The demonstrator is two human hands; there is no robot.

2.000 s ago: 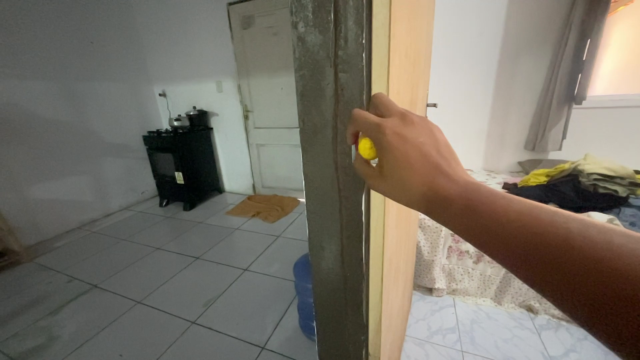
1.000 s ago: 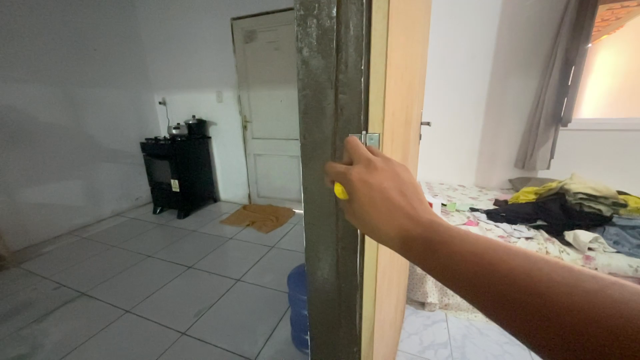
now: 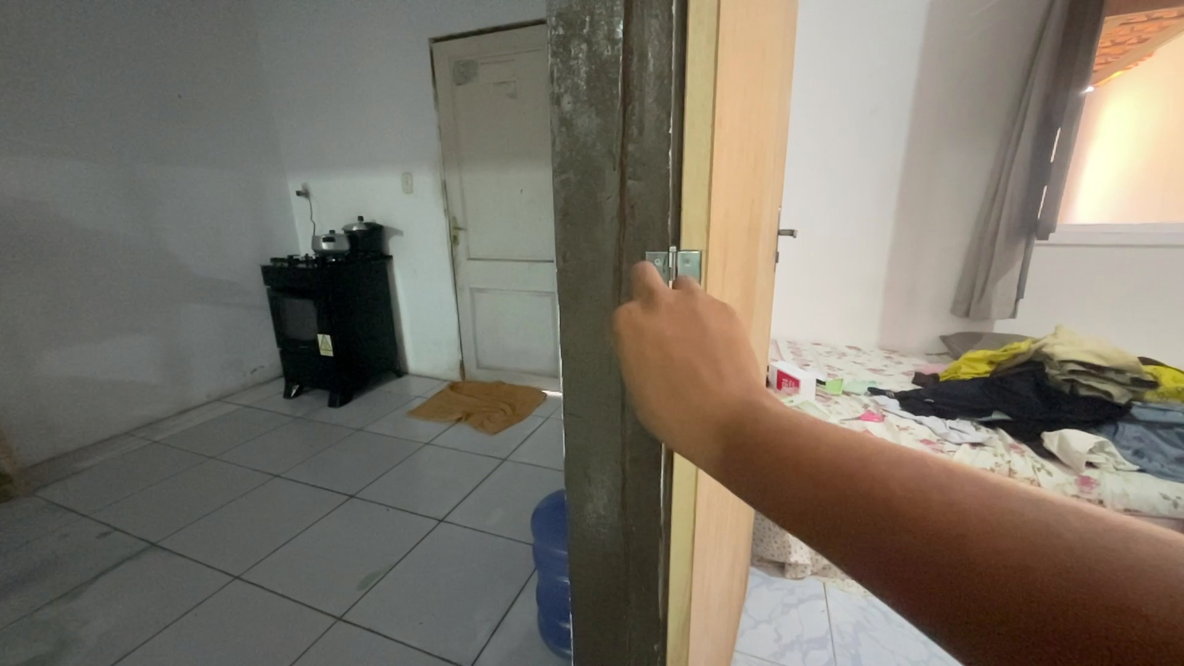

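Note:
My right hand (image 3: 689, 356) is raised at a metal hinge (image 3: 686, 265) that joins a grey door frame (image 3: 610, 388) to the edge of a light wooden door (image 3: 740, 185). Its fingertips are at the lower part of the hinge, with the fingers curled and their undersides turned away from view. Whether something is inside the hand cannot be seen; no yellow shows at this moment. The forearm enters from the lower right. My left hand is out of view.
A black stove (image 3: 338, 324) with pots stands by the far left wall, near a white door (image 3: 509, 213). An orange-brown cloth (image 3: 476, 405) lies on the tiles. A blue water jug (image 3: 552, 573) stands behind the frame. Right, a bed (image 3: 980, 462) holds piled clothes (image 3: 1027, 393).
The yellow thing seen in my right hand in both earlier frames is now out of sight. The hinge, hidden two seconds ago, shows above my fingers.

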